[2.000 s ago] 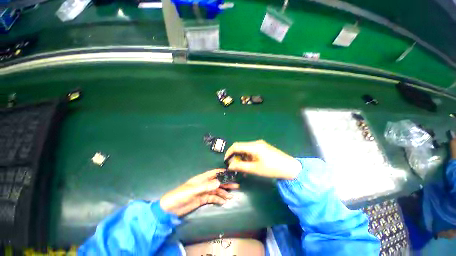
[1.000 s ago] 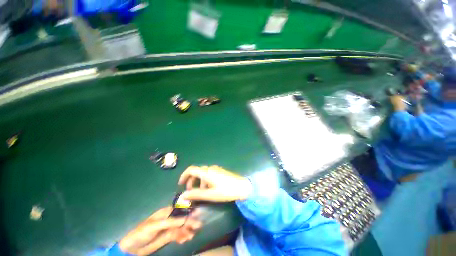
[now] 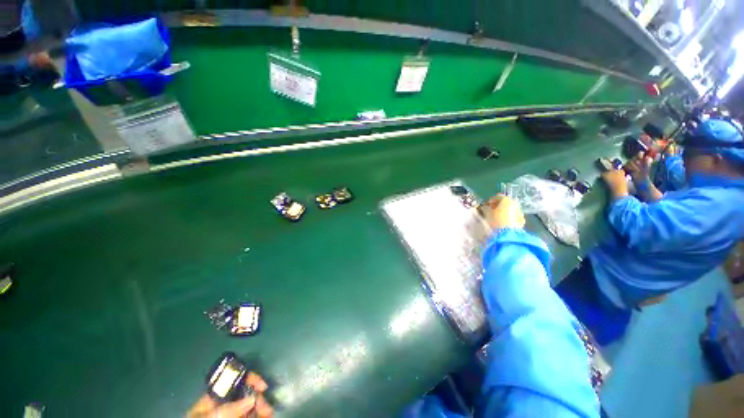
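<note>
My left hand point(image 3: 236, 402), cut off by the bottom edge, holds a black case point(image 3: 228, 375) with a pale face up. My right hand point(image 3: 504, 214) reaches to the upper right edge of the clear blister tray point(image 3: 432, 237), at small parts point(image 3: 463, 194) there. Its fingertips are small and blurred, so I cannot tell if they grip a part. An open case point(image 3: 245, 318) with a small dark part point(image 3: 219, 314) beside it lies just beyond my left hand.
Two more units point(image 3: 288, 206) point(image 3: 334, 197) lie further back. A crumpled plastic bag point(image 3: 548, 204) is right of the tray. A lower parts tray point(image 3: 595, 359) is mostly behind my right sleeve. A person in blue point(image 3: 681, 220) works at the right. A blue bin point(image 3: 118, 53) sits upper left.
The view has swung right. My right hand has left the case at my left hand and moved out to the blister tray. The case stays in my left hand.
</note>
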